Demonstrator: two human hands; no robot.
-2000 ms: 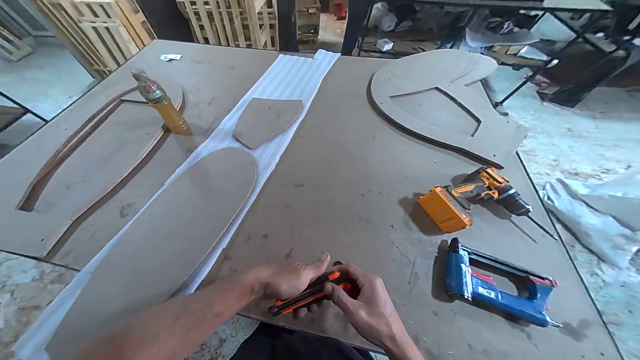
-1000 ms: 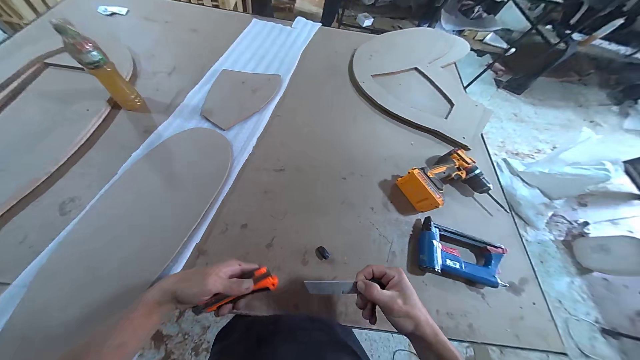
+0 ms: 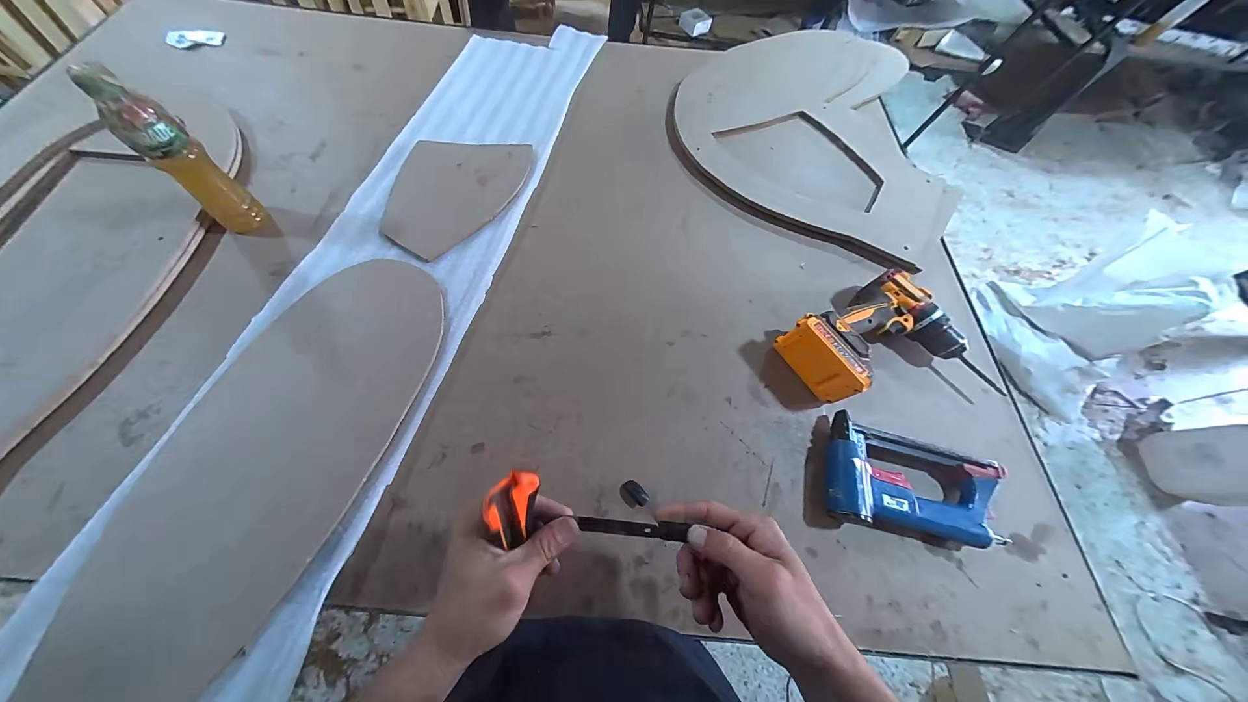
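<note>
Near the table's front edge, my left hand point(image 3: 512, 565) is closed around the orange and black body of a utility knife point(image 3: 511, 509). A dark, narrow strip point(image 3: 624, 527), seemingly the knife's blade carrier, runs from it to my right hand point(image 3: 741, 565), whose thumb and index finger pinch its right end. Whether a blade sits on the strip cannot be told. Just above the strip, a small black cap-like piece point(image 3: 635, 493) lies on the table.
A blue pneumatic stapler point(image 3: 912, 487) and an orange cordless drill point(image 3: 868, 331) lie at right. Behind them is a cut board shape point(image 3: 780, 127). White foam sheet point(image 3: 487, 88) bears an oval panel point(image 3: 322, 390) and a smaller panel point(image 3: 458, 190). A bottle point(image 3: 185, 156) stands at left.
The hands first held the knife together, then came apart, with a metal blade in the right hand. Now they are close again, joined by the dark strip. The black piece shows on the table since one second ago.
</note>
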